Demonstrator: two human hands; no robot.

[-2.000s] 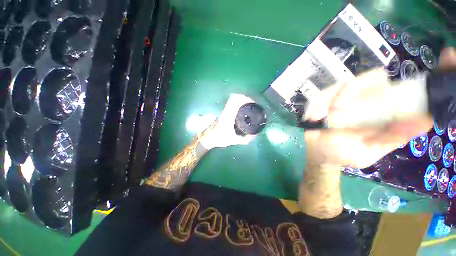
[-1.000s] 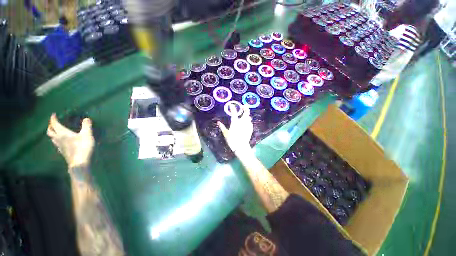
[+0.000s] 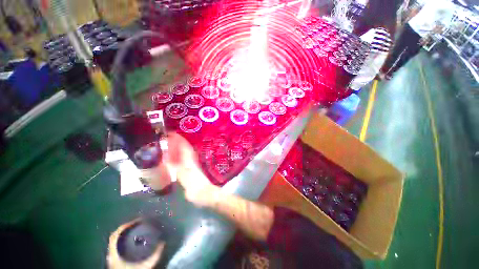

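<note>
My left hand (image 3: 114,251) is at the lower left, cut off by the bottom edge, its fingers curled around a round black display unit (image 3: 139,239). The unit's dark disc face with a centre hole is turned up. My right hand (image 3: 183,165) is blurred and lies against the right side of the electric screwdriver (image 3: 155,171); whether its fingers grip the driver cannot be told. The driver hangs upright, pale grip section down, in front of the white screw feeder (image 3: 130,181). The driver's tip is not clear.
Rows of lit units (image 3: 208,114) stand in a black tray beyond my right hand, under a strong red glare. A cardboard box (image 3: 379,220) with black trays inside is at the right. Another person's striped sleeve (image 3: 380,40) is at the upper right. A dark cable loops above the driver.
My left hand, empty one second ago, now holds a black unit. My right hand has moved left from the lit units to the driver. The view has shifted, and red glare has appeared.
</note>
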